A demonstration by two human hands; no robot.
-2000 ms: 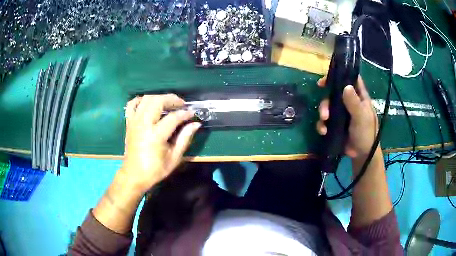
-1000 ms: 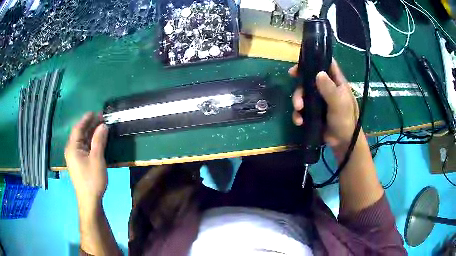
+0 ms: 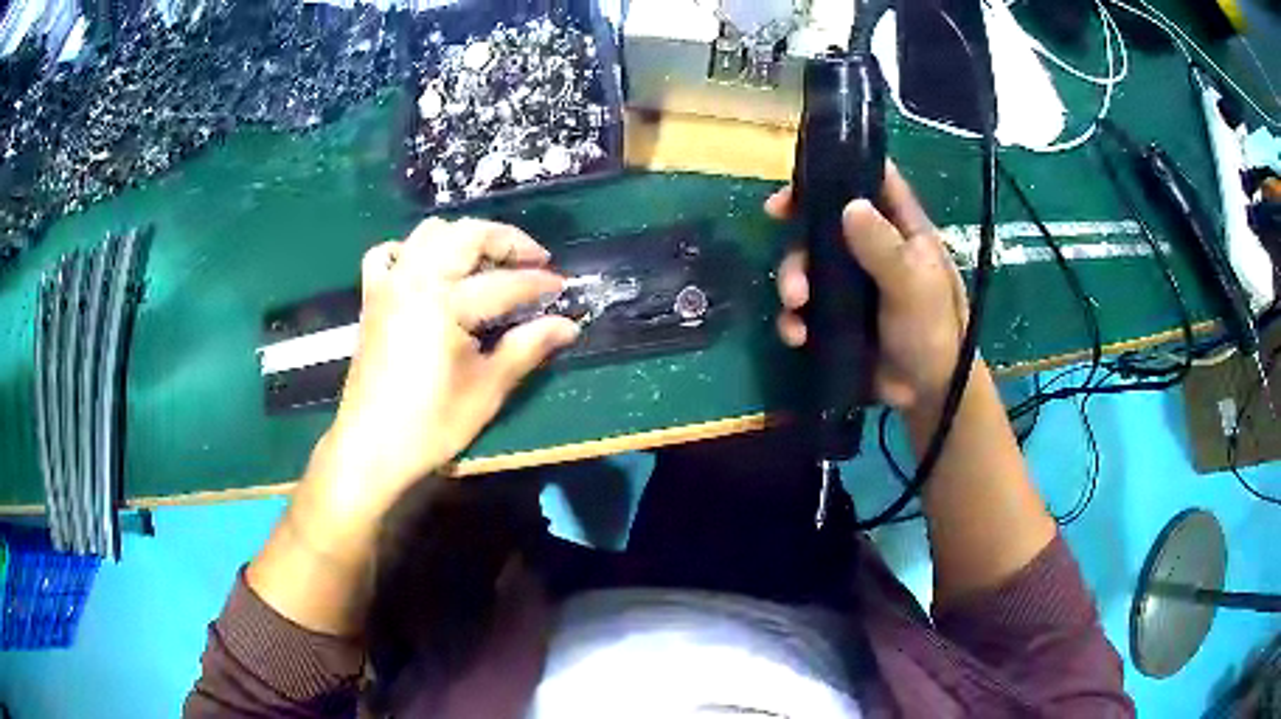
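A white strip (image 3: pixel 312 351) lies in the long black fixture (image 3: pixel 660 337) on the green bench. My left hand (image 3: pixel 457 316) reaches over the fixture and covers the strip's middle. Its thumb and fingertips are at a shiny silver fitting (image 3: pixel 597 295); whether they grip it or only touch it cannot be made out. A round silver feature (image 3: pixel 690 302) shows near the fixture's right end. My right hand (image 3: pixel 899 288) is closed around a black electric screwdriver (image 3: pixel 839 211), right of the fixture, its bit pointing down past the bench edge.
A black tray (image 3: pixel 412 176) of silver fittings stands behind the fixture, beside a screw feeder (image 3: pixel 660 70) on a wooden base. Grey strips (image 3: pixel 87 379) lie at left, a dark heap (image 3: pixel 183 106) behind. A slim black tool (image 3: pixel 1194 211) and cables lie at right.
My left hand has moved from the fixture's left end to the fitting near its middle. The fixture and bench have shifted left in view. My right hand still holds the screwdriver.
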